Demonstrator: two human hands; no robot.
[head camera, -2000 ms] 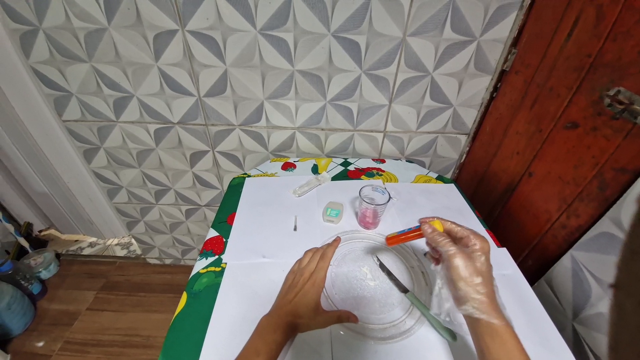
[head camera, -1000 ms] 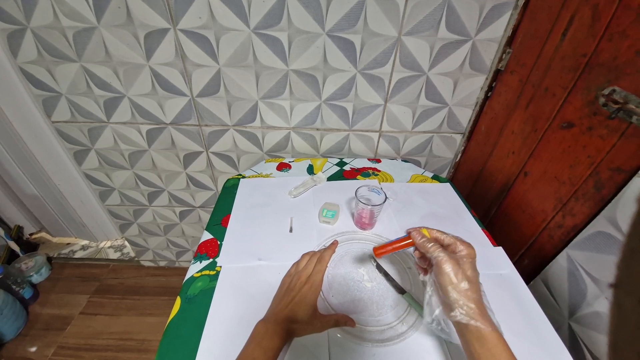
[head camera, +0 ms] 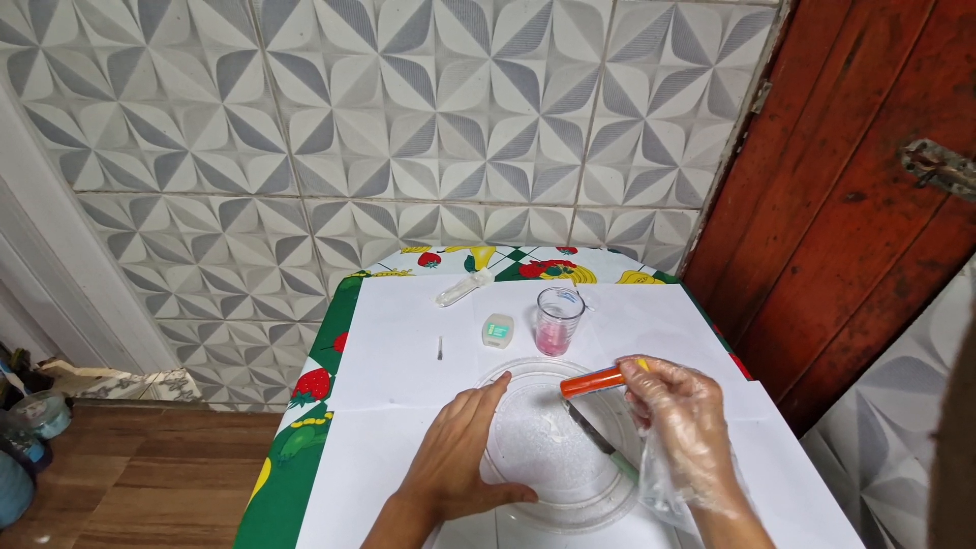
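Note:
A round clear glass plate (head camera: 534, 450) lies on white paper, with a green-handled knife (head camera: 598, 436) resting across its right side. My left hand (head camera: 461, 450), bare, rests along the plate's left rim with its fingers apart. In a clear plastic glove, my right hand (head camera: 675, 419) grips an orange tube (head camera: 591, 383) with a yellow end, held over the plate's upper right part. Behind the plate stand a clear glass cup (head camera: 559, 324) with pink contents and a small translucent container (head camera: 497, 331) with a teal label. The tube's far side is hidden by my fingers.
A clear plastic object (head camera: 460, 289) and a thin small rod (head camera: 440, 348) lie on the white paper (head camera: 396, 328). A fruit-patterned tablecloth (head camera: 301, 427) shows around it. Behind is a tiled wall (head camera: 442, 114); a red wooden door (head camera: 823, 175) stands at right, containers on the floor at left.
My right hand has turned the orange tube slightly, its free end now lower than a second ago. My left hand remains at the plate's left rim.

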